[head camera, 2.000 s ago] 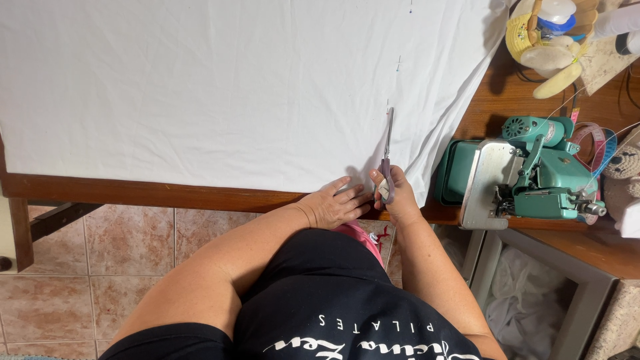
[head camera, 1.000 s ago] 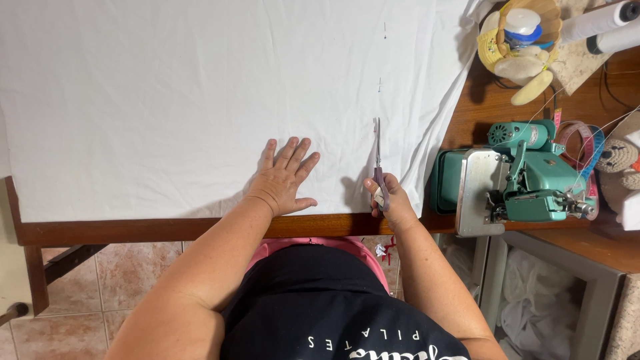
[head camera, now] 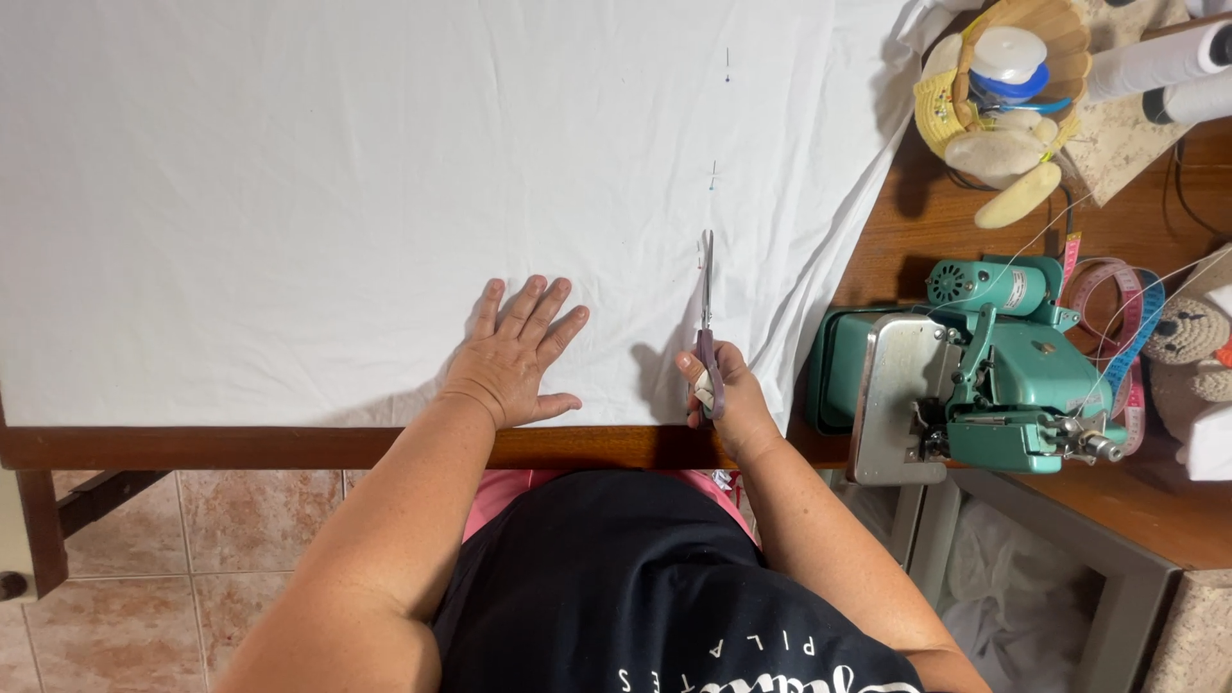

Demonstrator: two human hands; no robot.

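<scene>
White fabric (head camera: 289, 192) lies spread over the wooden table. My left hand (head camera: 515, 356) rests flat on it near the front edge, palm down and fingers apart. My right hand (head camera: 736, 390) grips the purple handles of a pair of scissors (head camera: 708, 327) at the table's edge. The blades point away from me over the cloth and look nearly closed together. Straight pins sit in the fabric ahead of and beside the blades, one with a light blue head (head camera: 711, 187) and a farther one with a dark head (head camera: 728, 79).
On the right stands a green overlock sewing machine (head camera: 1039, 371) with a metal plate. Behind it lie pink and blue tape measures (head camera: 1136, 332), a crocheted item (head camera: 1189, 330), a yellow-trimmed basket (head camera: 938, 111) and white thread cones (head camera: 1155, 65). A grey-framed cabinet (head camera: 1107, 558) is below.
My left hand, close beside the right hand two seconds ago, has moved left and lies flat on the fabric. My right hand still holds the scissors. The view has shifted slightly.
</scene>
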